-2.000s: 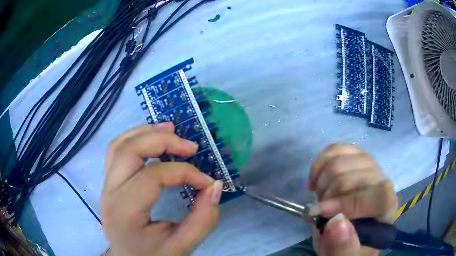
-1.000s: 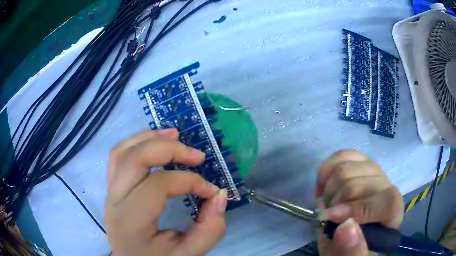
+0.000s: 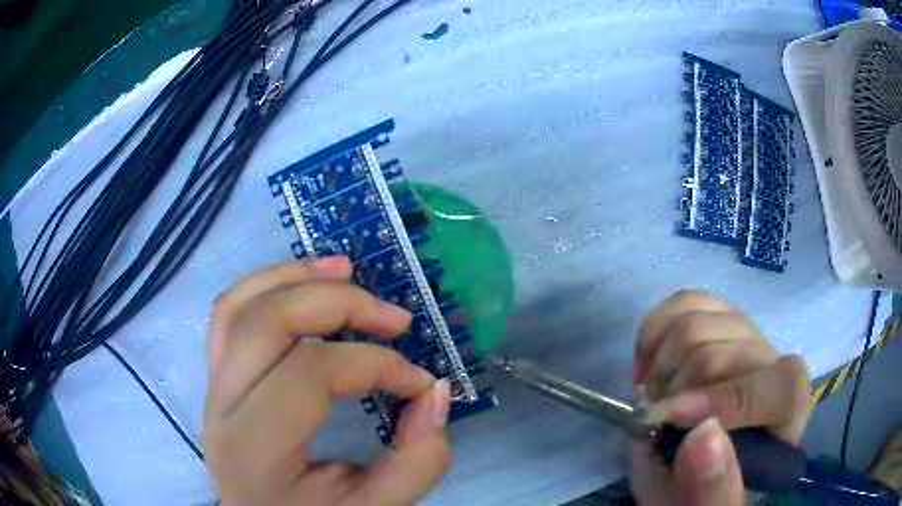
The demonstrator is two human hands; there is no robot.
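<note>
A blue PCB panel [image 3: 341, 203] lies tilted, partly over a green round pad [image 3: 480, 267]. My left hand [image 3: 326, 385] is over the panel's lower left part, thumb and forefinger pinched on thin wire ends [image 3: 458, 392] at the panel's lower right corner. My right hand [image 3: 727, 405] holds the soldering iron [image 3: 579, 397] by its dark handle. The iron's tip is close to the panel's lower right edge; I cannot tell if it touches. A thin bent solder wire [image 3: 460, 216] lies over the pad.
A bundle of black cables [image 3: 148, 208] fans over the white sheet [image 3: 584, 128] at the left. Two spare PCB panels [image 3: 717, 148] lie side by side at the right, beside a white desk fan [image 3: 826, 178]. One black cable [image 3: 153, 395] runs down behind my left hand.
The iron's tip has moved slightly up along the panel's right edge, and my right hand has shifted a little right. My left hand keeps its pinch. The view has shifted slightly.
</note>
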